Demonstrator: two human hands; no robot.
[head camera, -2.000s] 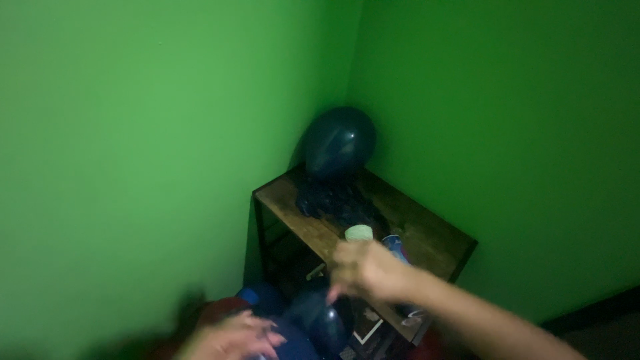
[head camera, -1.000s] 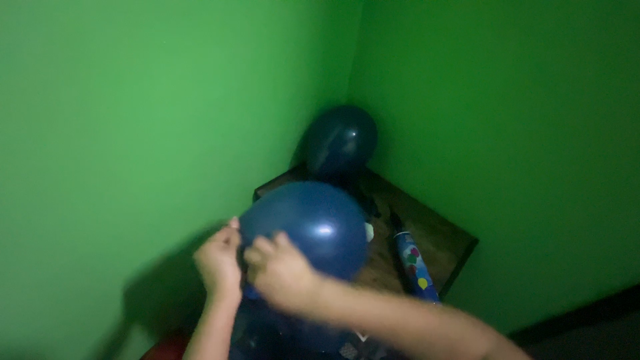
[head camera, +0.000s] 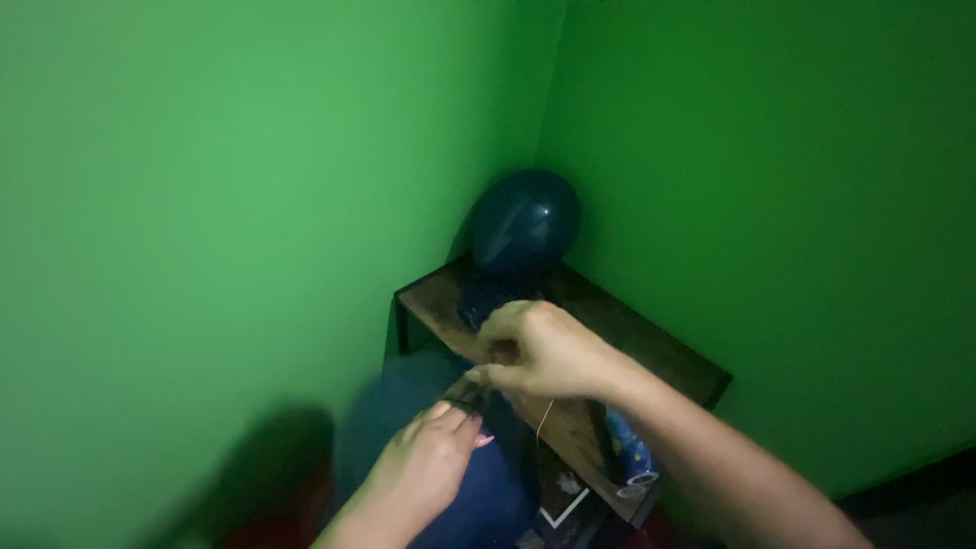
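Note:
A large inflated blue balloon (head camera: 488, 488) is in front of me, partly behind my hands and blurred. My left hand (head camera: 435, 457) grips its neck, fingers closed around it. My right hand (head camera: 534, 351) is just above and to the right, thumb and fingertips pinched at the balloon's neck end. A thin white string (head camera: 544, 423) hangs below the right hand; its upper end is hidden. Another inflated dark blue balloon (head camera: 526, 221) rests at the back of a small wooden table (head camera: 656, 343), with a dark crumpled heap (head camera: 476, 301) in front of it.
A blue patterned balloon pump (head camera: 631, 450) lies by the table's right front edge, partly behind my right forearm. Green walls meet in the corner behind the table. A white-edged item (head camera: 566, 509) shows below the tabletop. Something dark red (head camera: 274, 511) lies low at the left.
Both hands have moved, the left one lower and to the right. The held balloon now hangs lower, below the hands. The white string has come into view.

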